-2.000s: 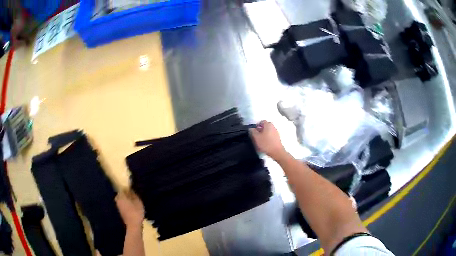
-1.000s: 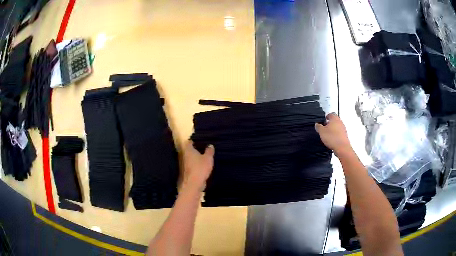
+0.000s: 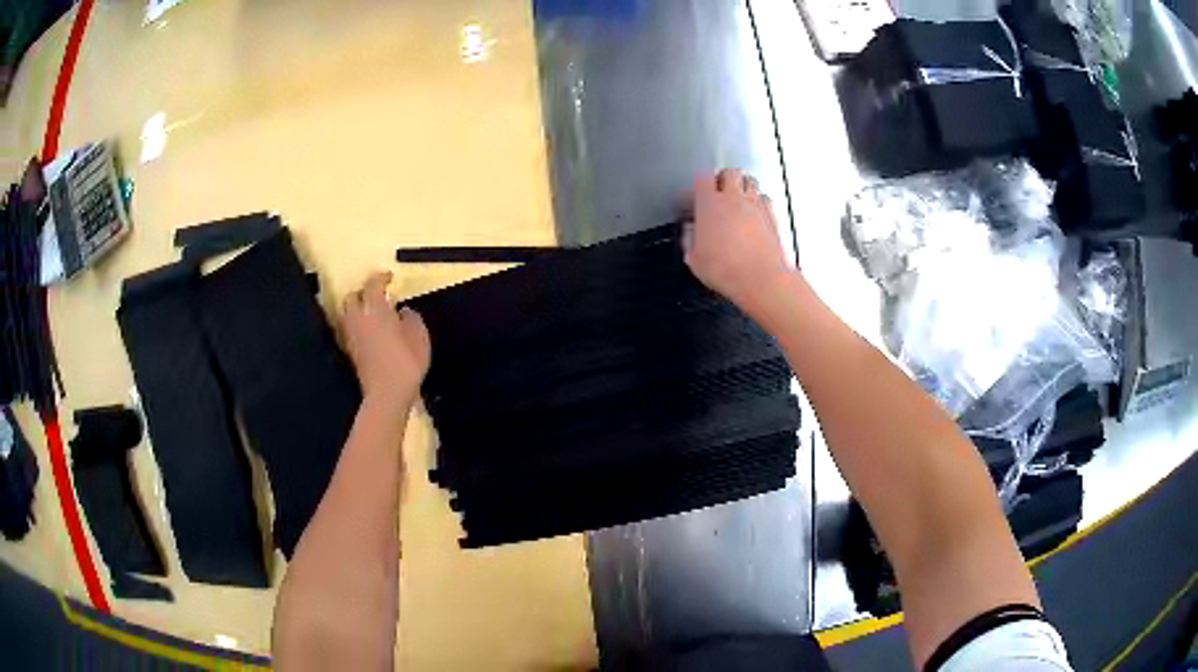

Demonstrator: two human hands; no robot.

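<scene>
A wide block of black strips lies side by side across the tan tabletop and the metal surface. My left hand is at the block's upper left corner, fingers at the strip ends. My right hand is at its upper right corner, fingers curled over the top strips; what they pinch is hidden. A single black strip lies just above the block and sticks out to the left. The strips' right ends are uneven.
Two long black stacks and a shorter one lie at left. A calculator is beyond them. At right are tied black bundles, crumpled clear bags and a grey device with a label or display.
The view has shifted. My right hand has moved up to the block's top right corner, and my left hand to its top left corner. The block's upper strips now slant.
</scene>
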